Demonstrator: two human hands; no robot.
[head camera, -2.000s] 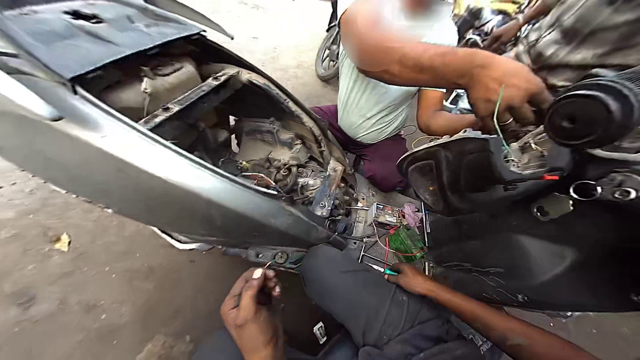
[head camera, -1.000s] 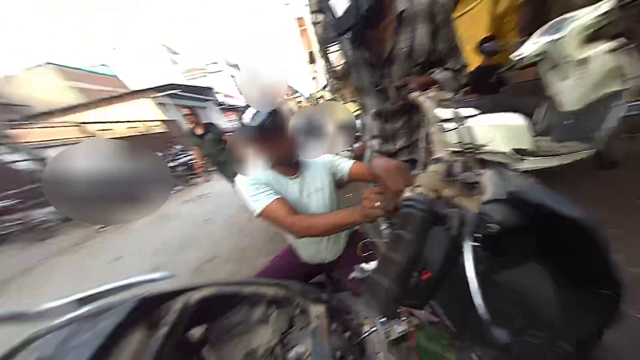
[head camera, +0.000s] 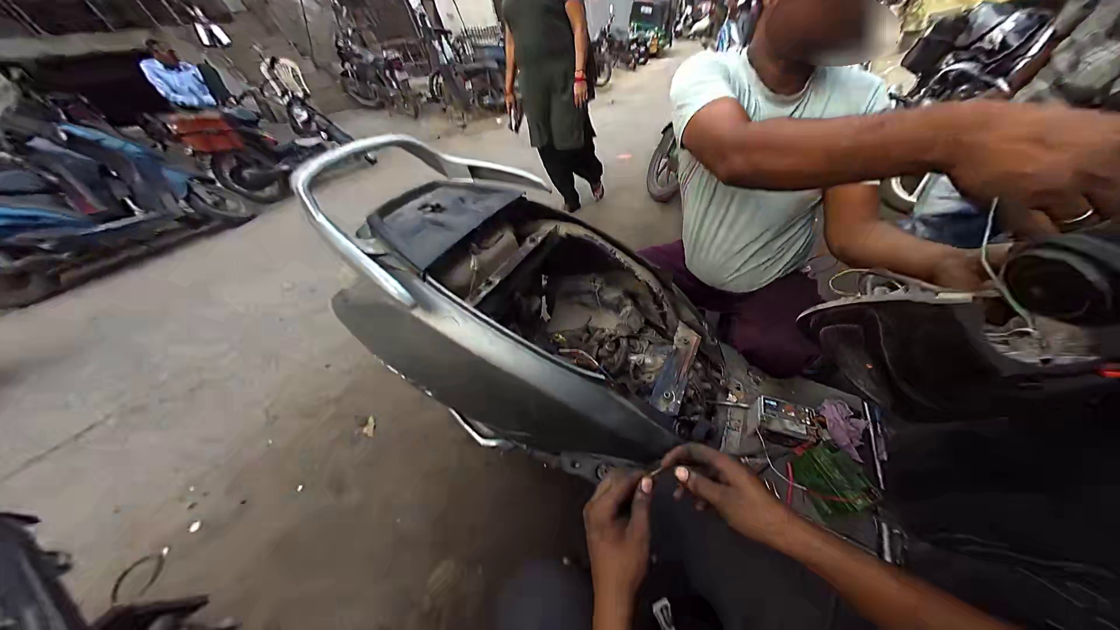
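My left hand (head camera: 618, 516) and my right hand (head camera: 722, 486) meet fingertip to fingertip just in front of the scooter's side panel (head camera: 490, 367). Between them they pinch a small thin piece, perhaps a bit of wire; it is too small to tell. Beyond my hands, the scooter's open seat bay (head camera: 595, 315) shows dusty engine parts. On the footboard to the right lie a battery (head camera: 786, 418), a pink cloth (head camera: 843, 427), a green plastic bag (head camera: 831, 479) and red and white wires. No screwdriver shows in my right hand.
A co-worker (head camera: 752, 210) sits across the scooter, both hands at the handlebar area near a black grip (head camera: 1063, 278) and a pale wire. A chrome grab rail (head camera: 350, 236) curves around the tail. A pedestrian (head camera: 553, 87) stands behind; parked motorcycles line the street. Dark vehicle parts (head camera: 52, 577) are at lower left.
Two seconds ago my right hand was at the footboard with a teal-handled tool; now it is at my left hand's fingertips. The view swung up and back.
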